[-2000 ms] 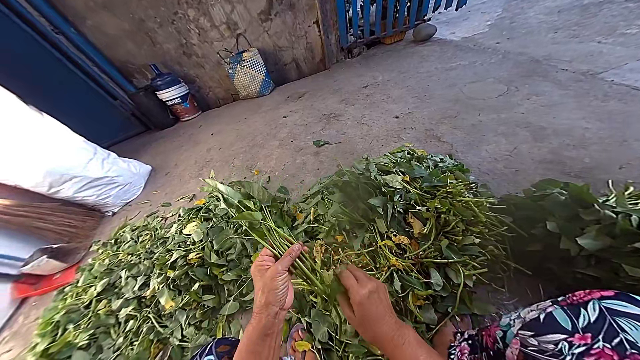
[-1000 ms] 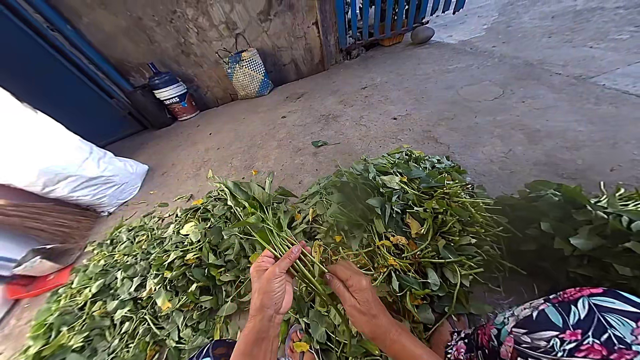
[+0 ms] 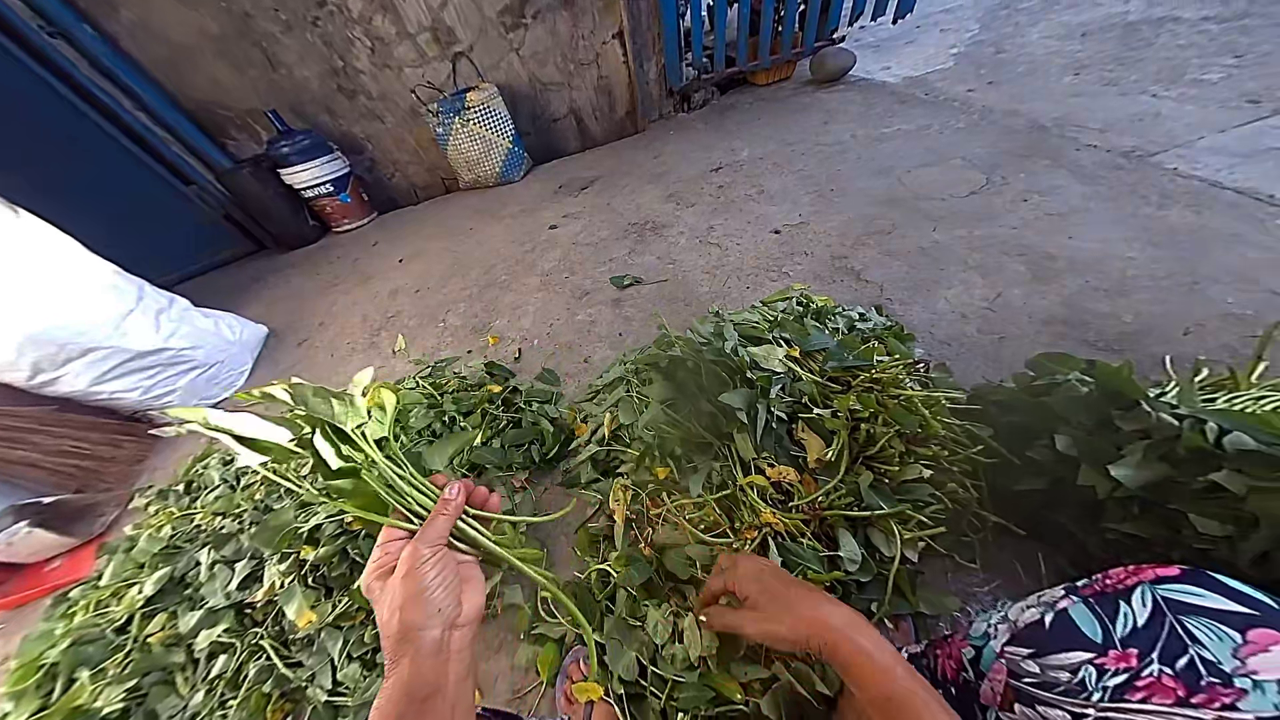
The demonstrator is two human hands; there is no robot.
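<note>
My left hand (image 3: 430, 575) grips a bunch of leafy green stems (image 3: 400, 480), its leaves pointing up and left and its cut stems down and right. My right hand (image 3: 765, 600) is at the lower right, low over the loose greens, with curled fingers; whether it holds a stem I cannot tell. Just beyond it lies a heap of leafy stems (image 3: 830, 400) with some yellowed leaves. A wide pile of loose leaves (image 3: 220, 580) spreads on the left. Another bundle of greens (image 3: 1130, 450) lies at the far right.
A white sack (image 3: 130, 330), a broom (image 3: 70, 450) and a red dustpan (image 3: 50, 575) are at the left. A paint bucket (image 3: 325, 185) and a woven bag (image 3: 480, 135) stand by the wall. A stone (image 3: 832, 64) lies beside the blue slatted gate (image 3: 750, 35). A floral-clad knee (image 3: 1130, 640) is at the lower right.
My hands were close together at the stems; now they are apart. My left hand has lifted the bunch and swung it left, and my right hand has moved lower and to the right.
</note>
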